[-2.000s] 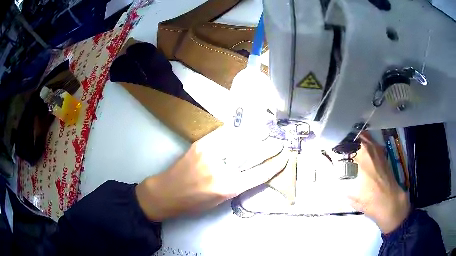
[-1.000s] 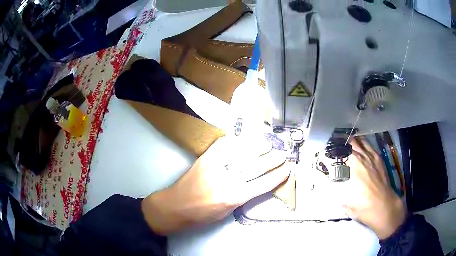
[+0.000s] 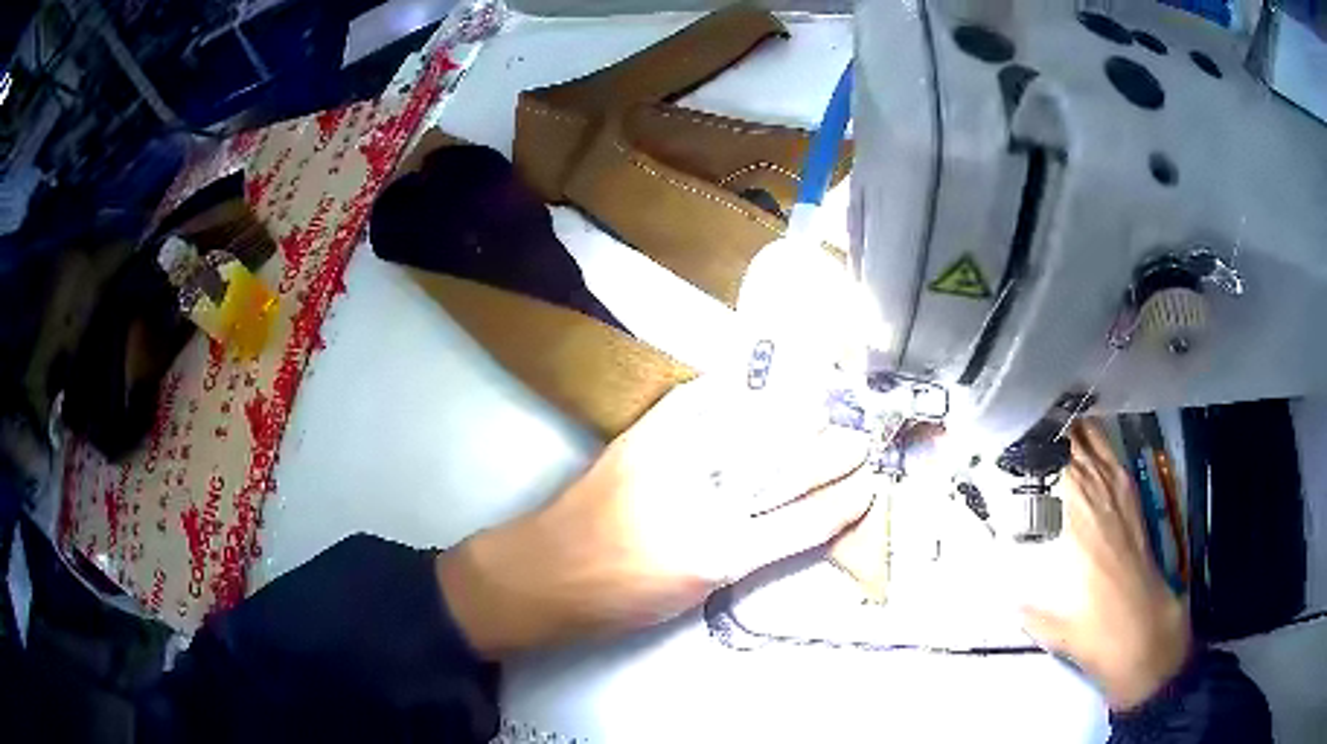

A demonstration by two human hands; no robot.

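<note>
A tan-brown leather piece (image 3: 560, 349) with a very dark lining (image 3: 473, 225) runs from the upper left under my left hand. Its small pointed end (image 3: 867, 560) shows below the presser foot (image 3: 905, 425). My left hand (image 3: 655, 509) lies flat on the leather, fingers pointing at the foot, washed out by the lamp. My right hand (image 3: 1113, 574) rests right of the foot, partly behind the machine's parts, its fingertips lost in glare; I cannot tell if it holds anything. The sewing machine head (image 3: 1077, 189) stands above.
Another brown leather upper (image 3: 655, 182) with pale stitch lines lies behind. Left is a board in red-printed wrapping (image 3: 175, 480) with dark pieces and a small bottle of yellow liquid (image 3: 248, 313). A blue tube (image 3: 827, 138) is beside the head. Slim tools (image 3: 1164, 494) and a black pad (image 3: 1244, 509) lie right.
The camera view has shifted, moving the whole scene in the picture. Both hands keep nearly the same places by the presser foot. Little leather movement can be made out.
</note>
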